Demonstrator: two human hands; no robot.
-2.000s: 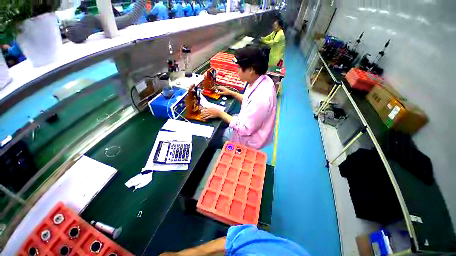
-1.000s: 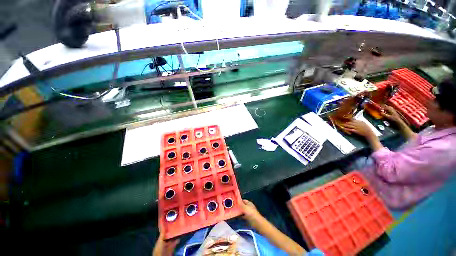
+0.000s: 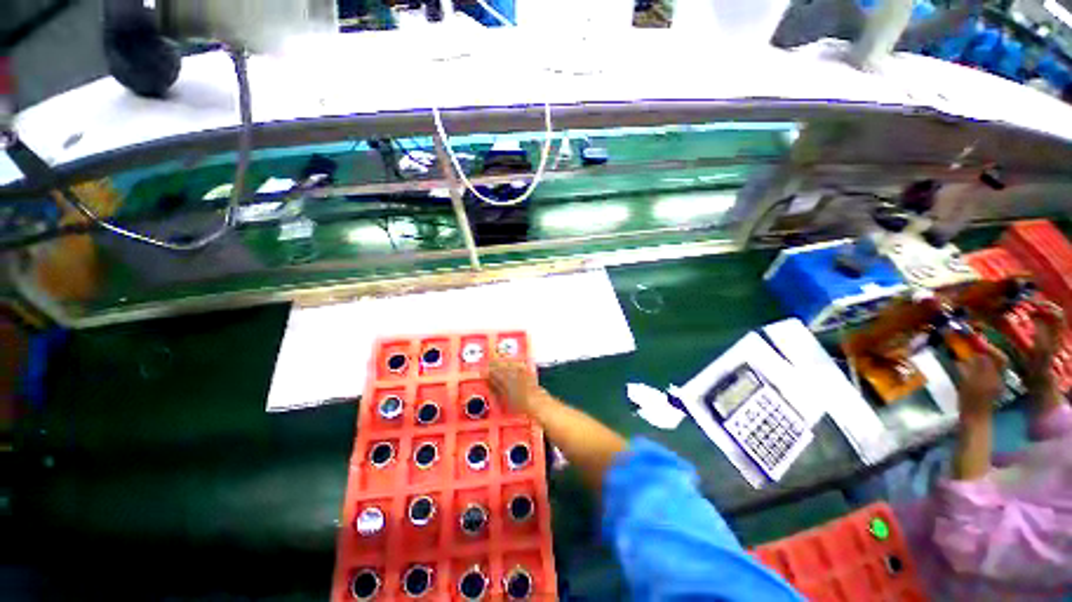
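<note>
An orange-red parts tray (image 3: 449, 385) with square pockets lies on the bench in front of me. Most visible pockets hold dark-centred round parts (image 3: 421, 509). Two white-faced round parts (image 3: 473, 353) sit at the right of the top row, and a pale-looking one (image 3: 370, 520) is in the left column. My right hand (image 3: 514, 386) reaches in from the right, fingers over the right-column pocket in the second row. The hand covers that pocket; whether it grips a part cannot be told. My left hand is out of view.
A long white sheet (image 3: 576, 308) lies behind the tray. A tissue (image 3: 655, 406) and a calculator (image 3: 762, 420) on paper are to the right. A second orange-red tray (image 3: 823, 553) is at lower right. A neighbour in pink (image 3: 999, 529) works beside a blue box (image 3: 837, 282) and orange-brown fixtures (image 3: 884, 353).
My view has turned left from the aisle to the bench. My right hand has moved from the tray's near right edge to its upper right pockets. My left hand has left the view.
</note>
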